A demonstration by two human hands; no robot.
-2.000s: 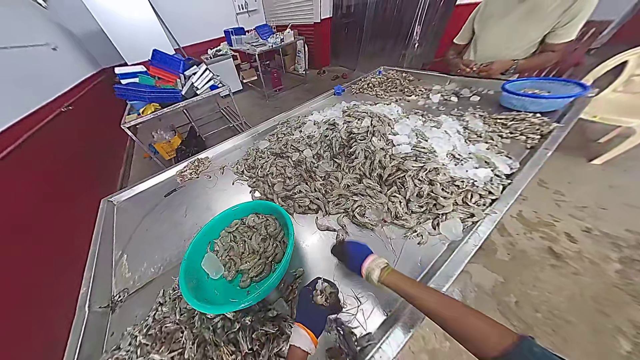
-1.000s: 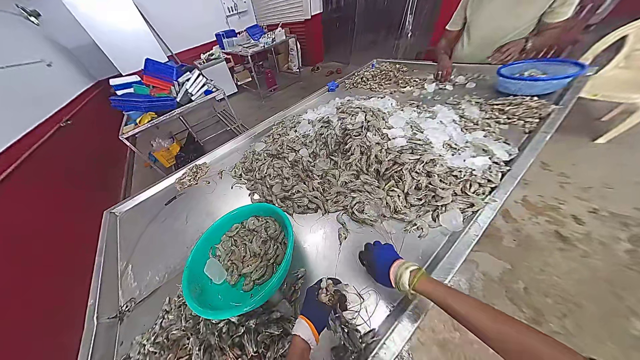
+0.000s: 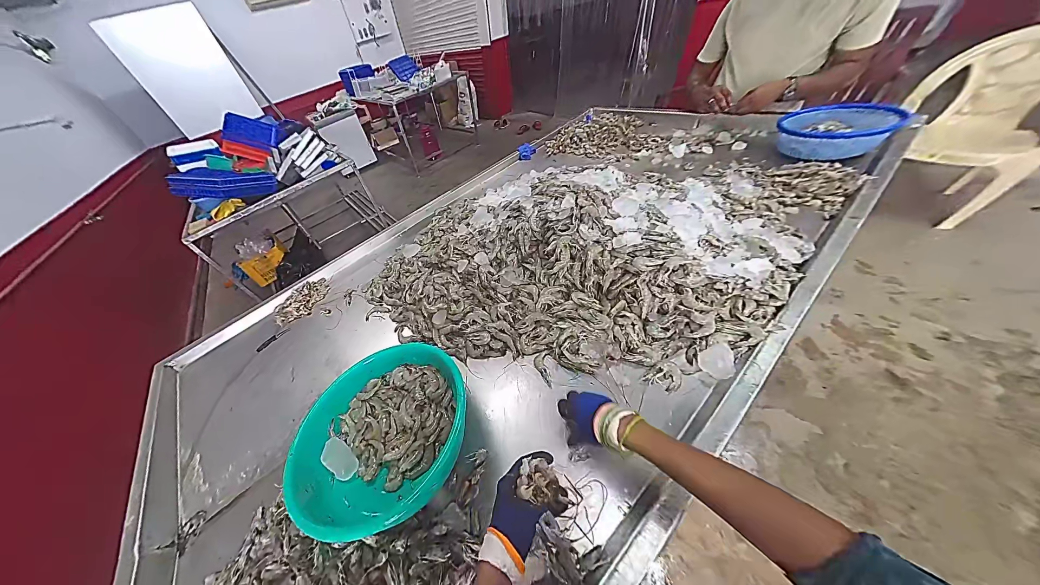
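Observation:
My left hand [image 3: 520, 500], in a dark blue glove, is closed around a few shrimp [image 3: 540, 483] at the bottom centre of the view. Up and to the right of it, my right hand [image 3: 583, 416], also in a blue glove, hangs low over the steel table; its fingers are curled and I cannot tell whether anything is between them. A green plastic basin [image 3: 313, 487] with shrimp and a lump of ice stands left of my hands. Grey shrimp waste [image 3: 357, 561] lies below the basin. A large heap of whole shrimp [image 3: 552, 276] with ice lies beyond my hands.
The steel table's raised rim [image 3: 780, 357] runs along the right. A blue basin [image 3: 845, 146] stands at the far end, near a person [image 3: 796, 49] at the table. A beige plastic chair [image 3: 995, 130] is behind it. A side table [image 3: 276, 195] holds stacked trays at the left.
My right hand moved right and down, then back up toward the near edge of the shrimp heap. My left hand stays beside the basin. The person's hands at the far end have moved together.

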